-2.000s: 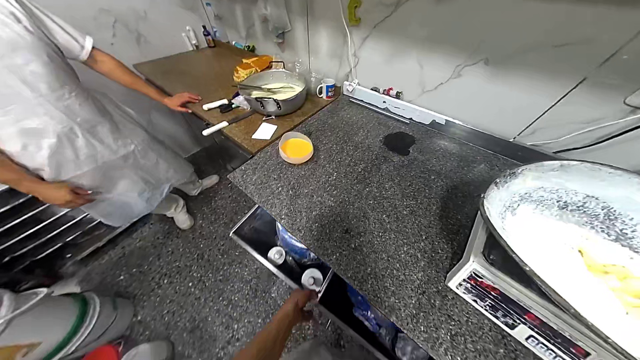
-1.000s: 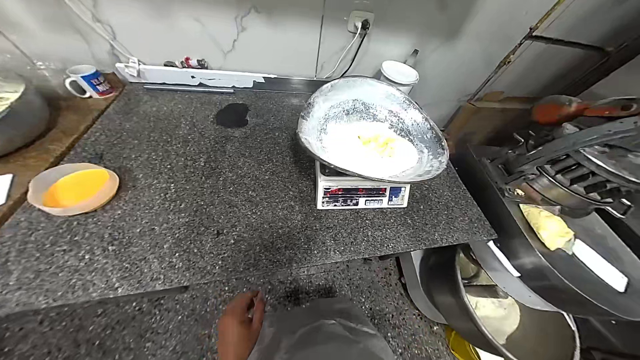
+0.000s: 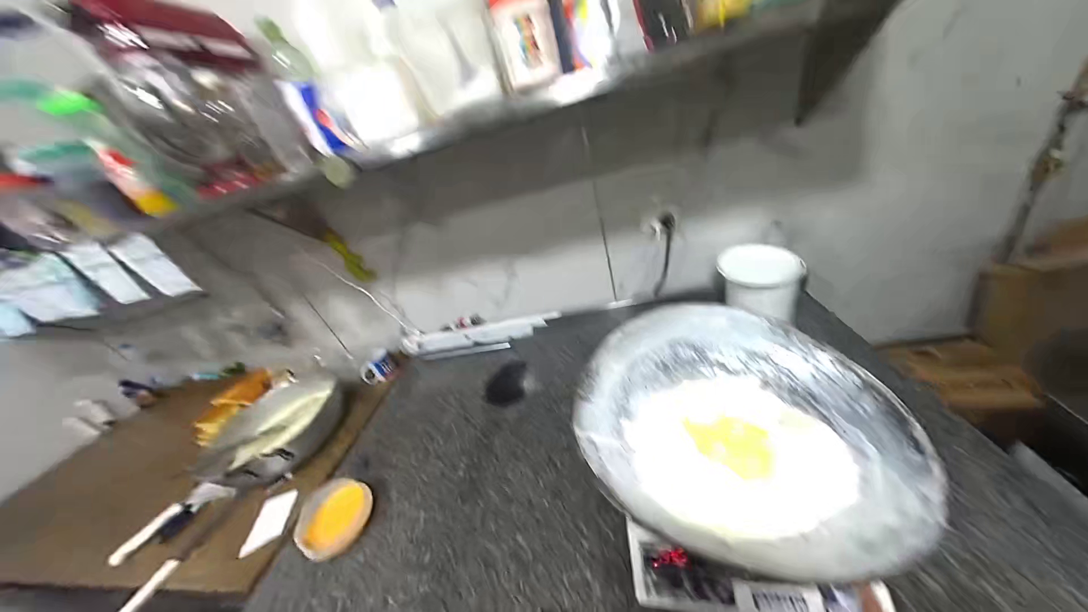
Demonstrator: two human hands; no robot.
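Neither of my hands can be made out; a small brownish patch at the scale's lower right corner is too blurred to name. A large metal bowl [image 3: 620, 365], dusted white inside, rests on a digital scale [image 3: 680, 586] with red lit digits. Inside the bowl is white powder [image 3: 807, 484] with a yellow mass [image 3: 731, 446] on top. To the left, at the edge of the dark speckled counter [image 3: 476, 510], sits a small round bowl [image 3: 368, 518] of orange-yellow contents.
A brown worktop [image 3: 68, 535] at left holds a metal pot [image 3: 319, 425], white-handled tools [image 3: 144, 535] and a white card [image 3: 269, 523]. By the wall stand a mug [image 3: 380, 366] and a white tub [image 3: 761, 285]. A loaded shelf [image 3: 510, 106] hangs above.
A drawer stood open two seconds ago with a hand at its edge; one second ago a hand was at the counter's front. The view has swung widely, and no hand shows clearly now.
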